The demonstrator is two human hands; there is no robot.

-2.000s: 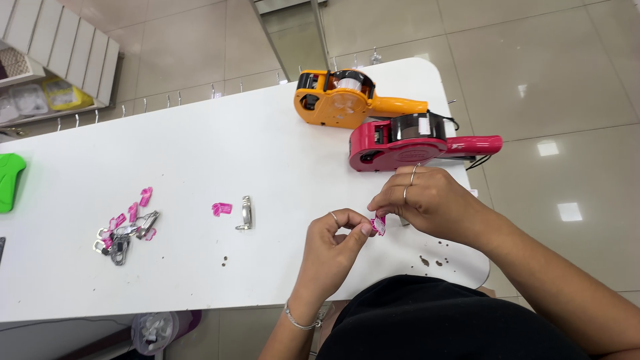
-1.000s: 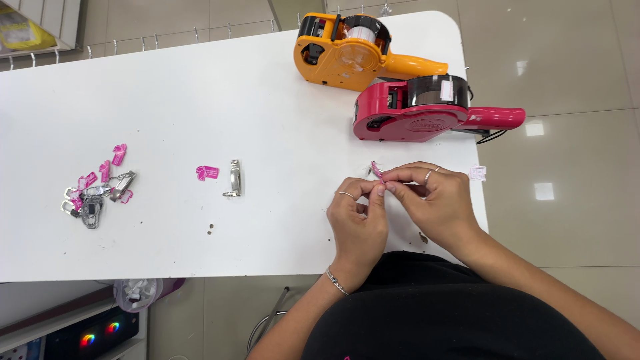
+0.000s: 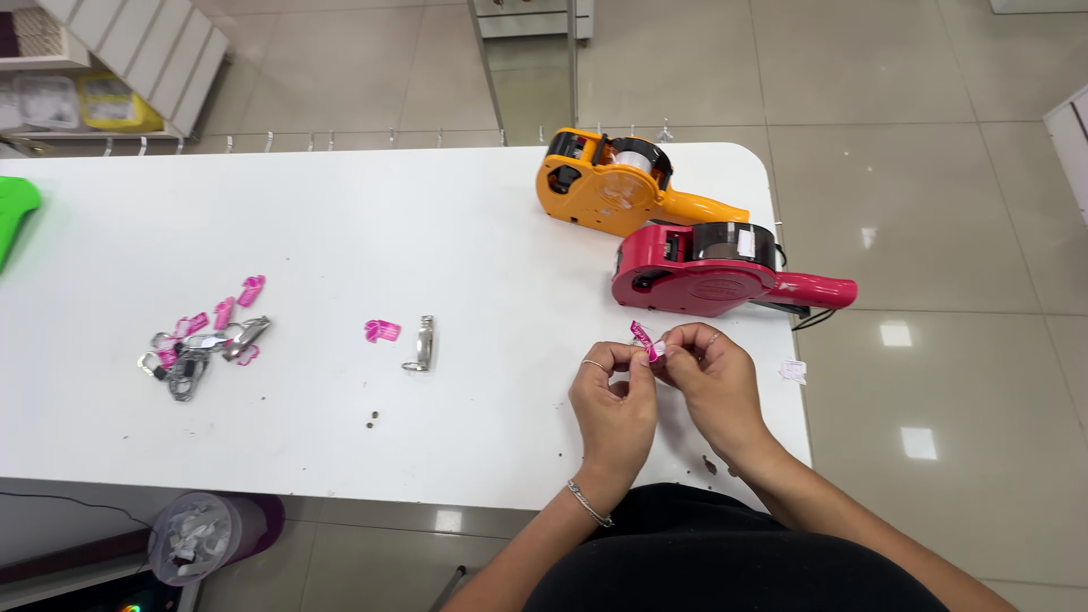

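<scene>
Between my fingertips is a small pink printed tag [image 3: 643,338] with a white piece on it. My left hand [image 3: 616,399] pinches its lower end, and my right hand [image 3: 714,382] grips the white part at its right side. A metal nail clipper [image 3: 424,343] lies on the white table to the left, beside a loose pink bow-shaped tag [image 3: 382,331]. Farther left is a pile of metal clippers [image 3: 189,370] with more pink tags [image 3: 223,313]. Above my hands rests a pink-red price labeler [image 3: 697,276], with an orange price labeler [image 3: 608,187] behind it.
The white table [image 3: 476,255] has metal hooks along its far edge. A green object [image 3: 15,212] lies at the far left. A small white label [image 3: 793,371] is at the right edge. Below the table's near edge stands a bin [image 3: 197,535] holding white scraps.
Both hands stay together at the pink tag; my fingers have shifted on it. The nail clipper and loose tag lie as before. The view has moved.
</scene>
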